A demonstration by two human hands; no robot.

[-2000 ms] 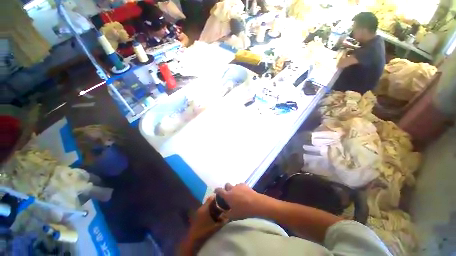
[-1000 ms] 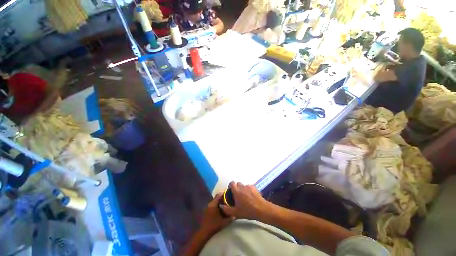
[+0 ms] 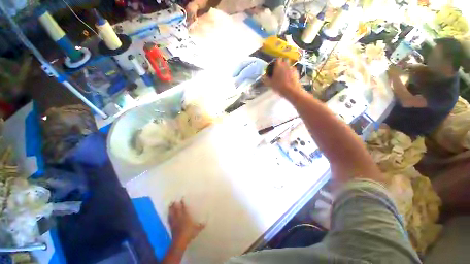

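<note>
My left hand (image 3: 183,223) rests on the near end of the white tabletop (image 3: 206,191), fingers spread and empty. My right hand (image 3: 283,80) is stretched far across the table, just in front of a yellow box-like object (image 3: 281,47). It is closed around a small dark object (image 3: 270,67), which is mostly hidden by the fingers and blurred. A dark-handled screwdriver (image 3: 278,126) lies beside the needle plate area.
The white trough (image 3: 119,149) holds pale fabric scraps (image 3: 157,135). A red tool (image 3: 157,62) and thread cones (image 3: 107,35) are behind it. Cream cloth (image 3: 412,191) is heaped on the floor at right. A person (image 3: 438,87) sits at the far right. Glare washes out the middle.
My hands were together at the near table corner, holding a small dark object. They have parted: my right hand has reached far forward, and my left hand has come down on the tabletop.
</note>
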